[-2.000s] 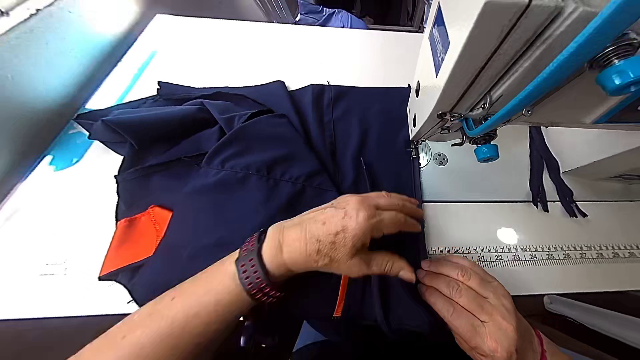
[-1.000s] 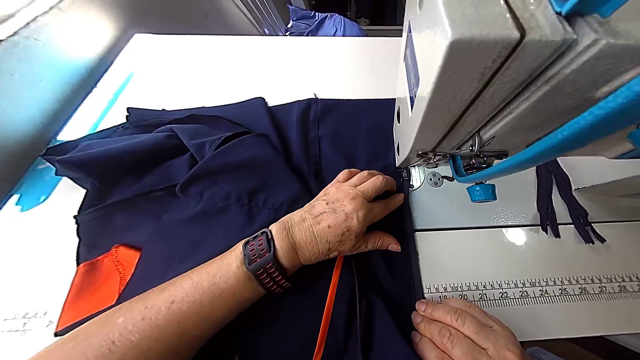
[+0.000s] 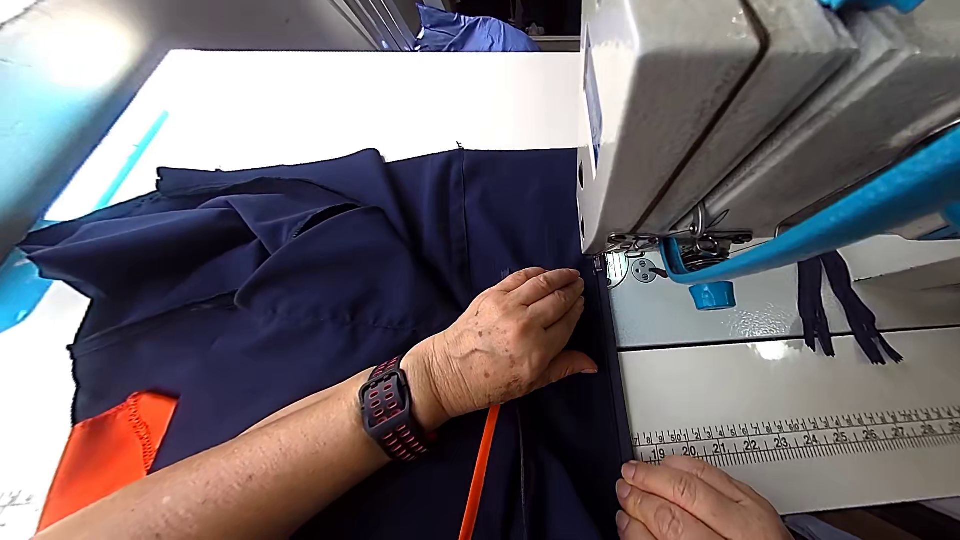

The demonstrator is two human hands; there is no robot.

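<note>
Navy fabric with an orange piece at its left lies across the white sewing table. My left hand rests on it, palm down and fingers close together, just below and left of the presser foot. The fabric's right edge runs under the foot of the sewing machine. At the bottom, my right hand has its fingertips on that edge; whether it pinches the cloth is unclear. An orange strip comes out below my left wrist.
A printed measuring scale crosses the table at right. Dark zipper ends hang over the machine bed. A blue guard bar with a knob juts near the needle area. Blue material sits beyond the table.
My left hand has moved up along the fabric, away from my right hand, and now lies nearer the presser foot. The two hands were close together two seconds ago. The view has shifted.
</note>
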